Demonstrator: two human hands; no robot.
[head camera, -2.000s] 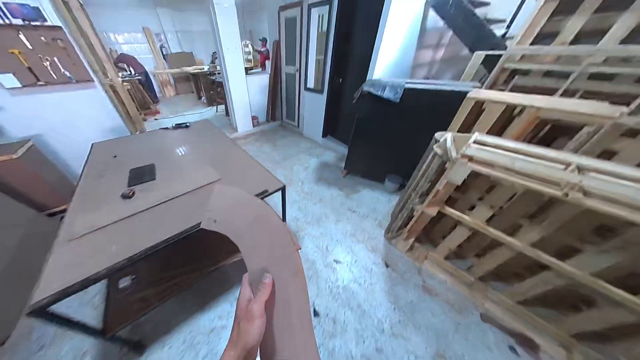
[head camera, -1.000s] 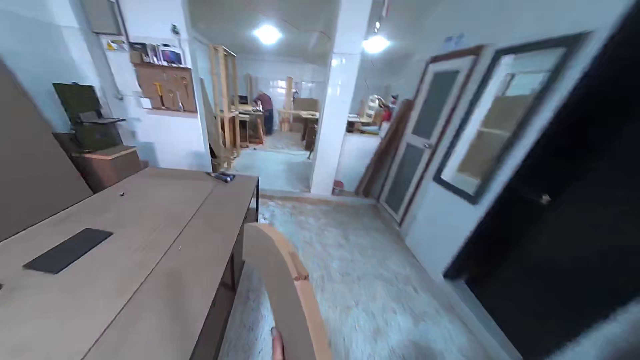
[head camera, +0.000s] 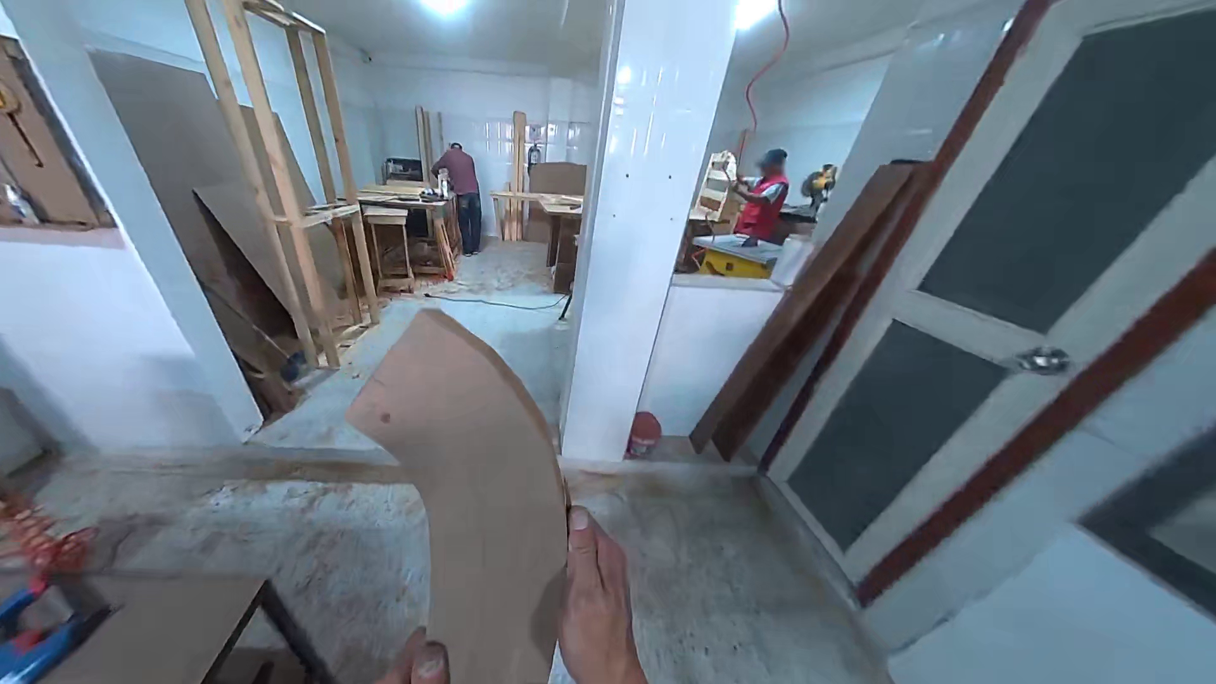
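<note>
A curved wooden panel (head camera: 484, 475), flat-faced with a small dark spot near its far end, extends forward from the bottom of the head view. My right hand (head camera: 598, 603) grips its right edge, the thumb lying along that edge. At the lower left edge of the panel is my left hand (head camera: 418, 660), mostly cut off by the frame, with fingertips against the wood. The panel's near end is out of view.
A table corner (head camera: 180, 617) with a blue tool (head camera: 43, 632) is at lower left. Ahead stand a tiled pillar (head camera: 632, 237) and a wooden frame (head camera: 285, 190). Boards (head camera: 807, 313) lean beside a door (head camera: 988, 323) at right. Two people work in the far room; a red bucket (head camera: 644, 434) sits by the pillar.
The view has turned and moved toward the pillar and far room. A second hand now shows at the curved panel, where one hand was visible before.
</note>
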